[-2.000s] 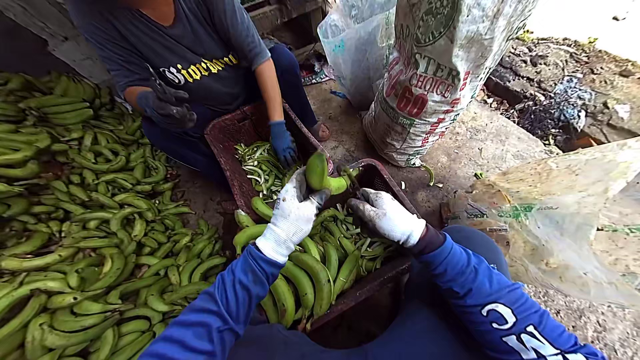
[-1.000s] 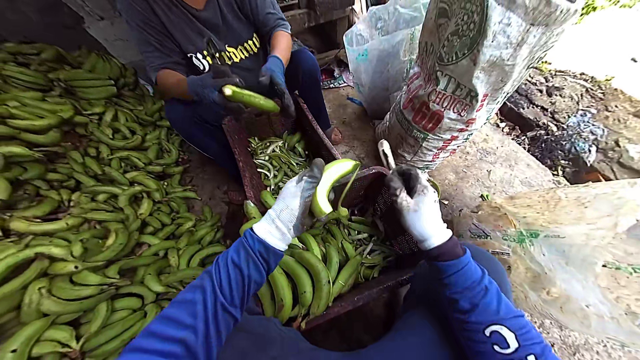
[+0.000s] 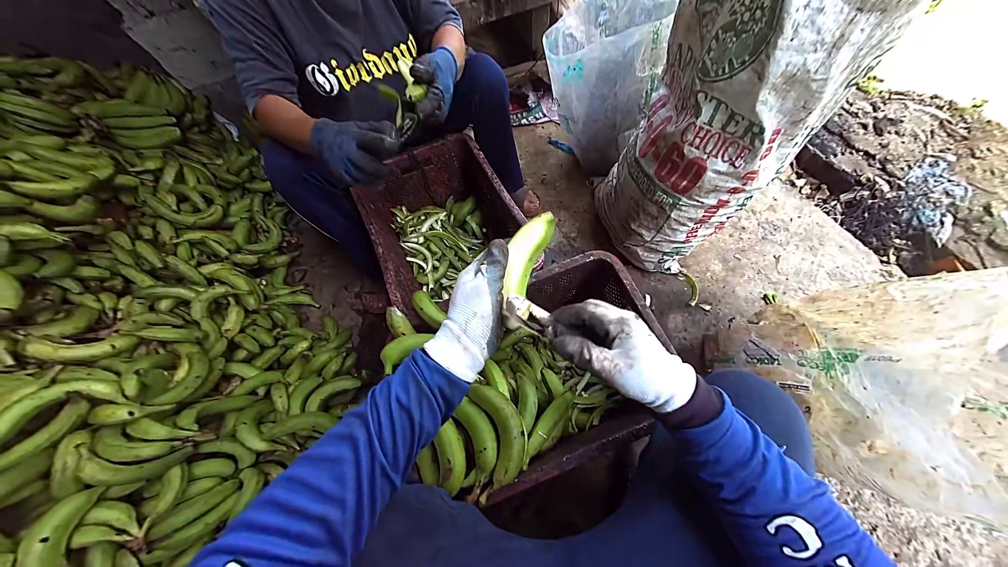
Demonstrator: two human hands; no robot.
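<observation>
My left hand [image 3: 475, 311], in a white glove with a dark-stained palm side, holds a green banana [image 3: 526, 256] upright, its upper part pale where peel is off. Close on its right, my right hand [image 3: 618, 350], also gloved, grips a small tool [image 3: 538, 312], seemingly a short knife, against the banana's lower end; its blade is mostly hidden. Beneath both hands, a dark red plastic crate [image 3: 602, 268] holds unpeeled green bananas [image 3: 496, 429] and strips of peel.
Across from me, a seated person in dark gloves [image 3: 350, 150] holds a banana over a second crate [image 3: 370, 224] with peel strips [image 3: 441, 240]. Green bananas [image 3: 181, 370] heap at left. A printed woven sack [image 3: 677, 157], a clear plastic bag [image 3: 602, 79] and plastic sheeting [image 3: 906, 378] lie rightward.
My right hand has come from apart, with the tool raised, to the base of the banana in my left hand. The other person's hands have moved apart, the banana now in one of them.
</observation>
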